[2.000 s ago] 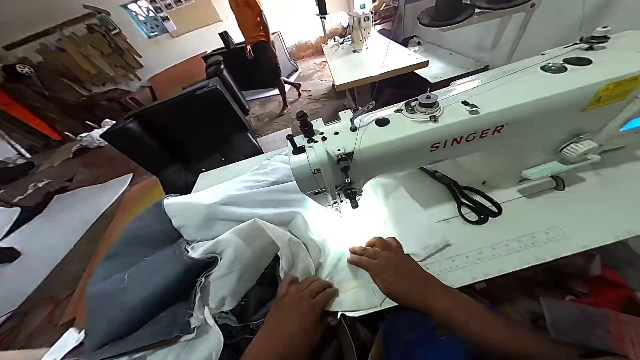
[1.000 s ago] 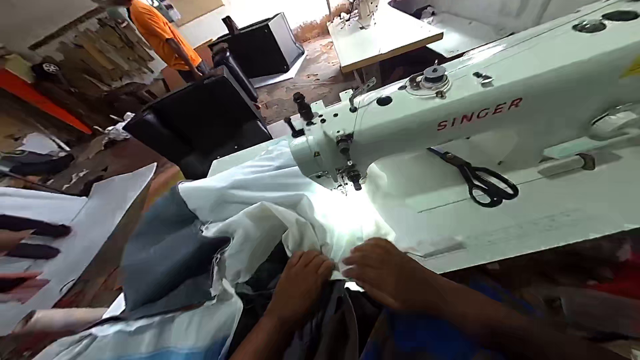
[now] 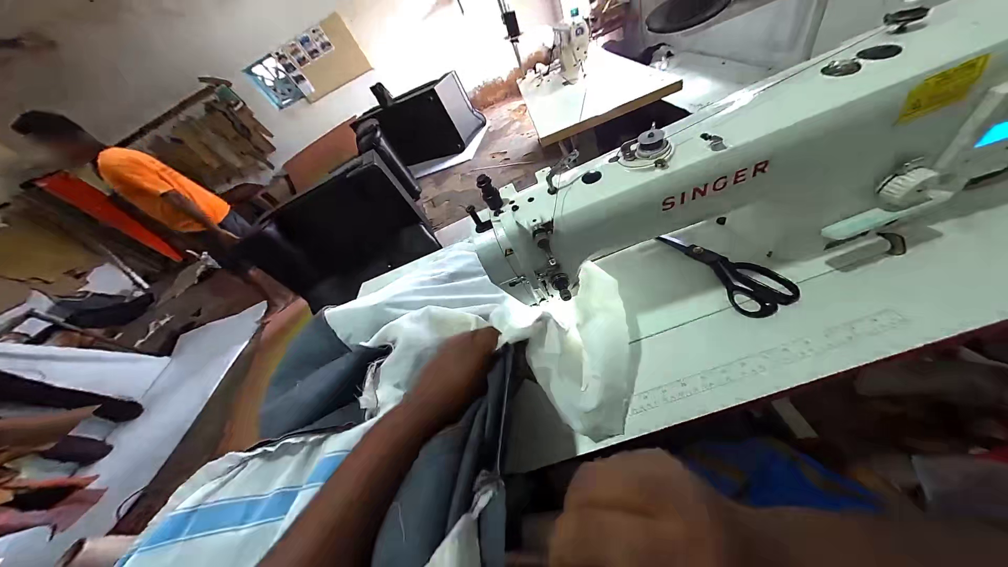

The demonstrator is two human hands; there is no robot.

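Observation:
A Singer industrial sewing machine (image 3: 709, 189) stands on a pale table with its needle area lit. White fabric (image 3: 587, 362) lies bunched under the presser foot and spreads to both sides. My left hand (image 3: 461, 362) grips the cloth just in front and left of the needle area. Dark grey fabric (image 3: 315, 386) hangs below and left of that hand, along with white cloth with blue stripes (image 3: 244, 504). Blurred and near the camera, my right hand (image 3: 638, 504) is below the table's front edge, off the white cloth; its fingers are unclear. Black-handled scissors (image 3: 740, 279) rest on the machine bed.
A printed ruler scale (image 3: 772, 362) runs along the table's front edge. Black padded furniture (image 3: 346, 224) stands behind the table. A person in an orange shirt (image 3: 161, 189) is at the left. Another sewing machine (image 3: 571, 51) stands farther back. White sheeting with dark pieces (image 3: 197, 378) lies left.
My right hand has left the cloth and come down toward the camera. The white cloth's right part now hangs loosely over the bed. The left hand still grips fabric. The person in orange is farther left.

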